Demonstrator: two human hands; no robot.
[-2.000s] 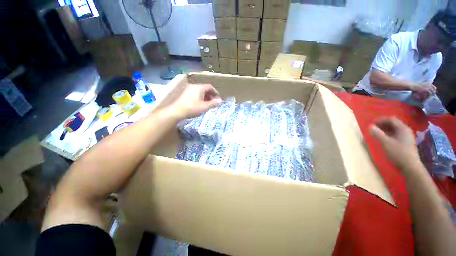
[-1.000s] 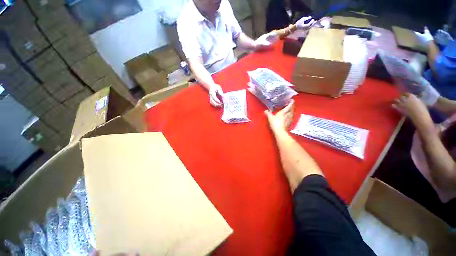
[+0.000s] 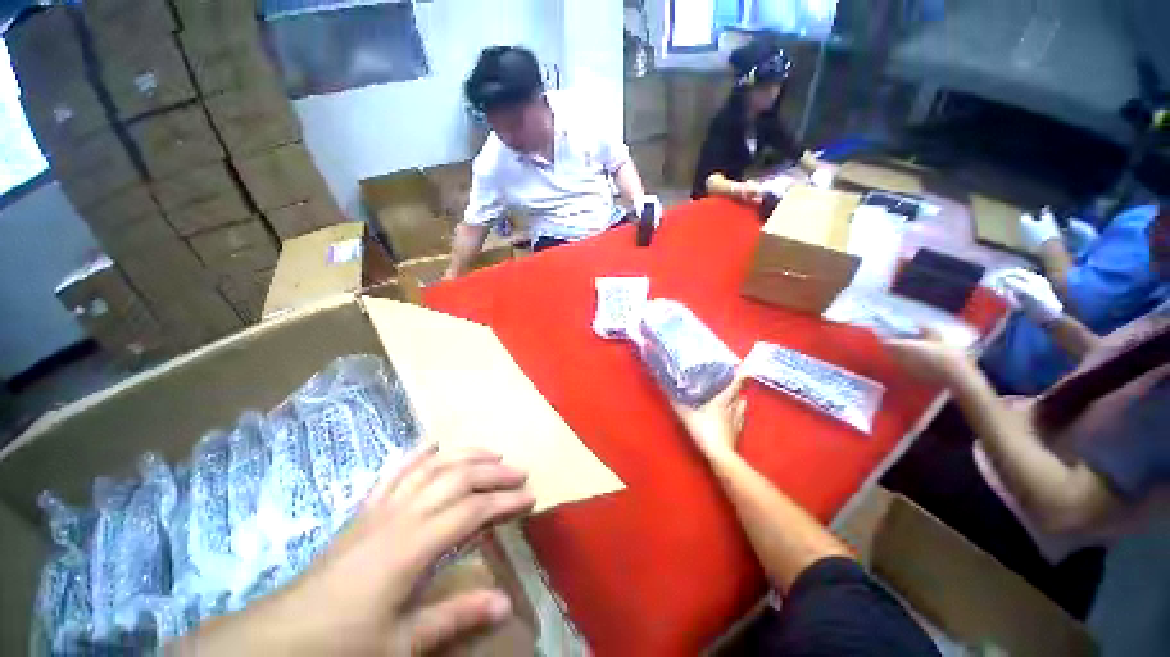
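Observation:
A large open carton (image 3: pixel 468 372) at the left holds a row of upright bubble-bagged units (image 3: pixel 276 475). My left hand (image 3: pixel 411 552) is over the carton's near right side, fingers spread, holding nothing visible. My right hand (image 3: pixel 716 417) grips the near end of a stack of bubble-bagged units (image 3: pixel 683 347) on the red table (image 3: pixel 603 475); the thumb side shows, some fingers are hidden. A small bagged unit (image 3: pixel 621 306) touches or nearly touches the stack's far left. A long bagged unit (image 3: pixel 819 385) lies flat to its right.
A smaller brown carton (image 3: pixel 802 263) stands on the far table. Another open carton (image 3: pixel 885 526) is at the table's right edge. A person in white (image 3: pixel 552 180) holds a dark item across the table. Other people work at the far and right sides. Stacked cartons (image 3: pixel 193 141) stand behind.
The view has turned. My right hand has closed on the stack, which is nearer to me. My left hand has come up into view over the carton. The person in white has let go of the small bagged unit.

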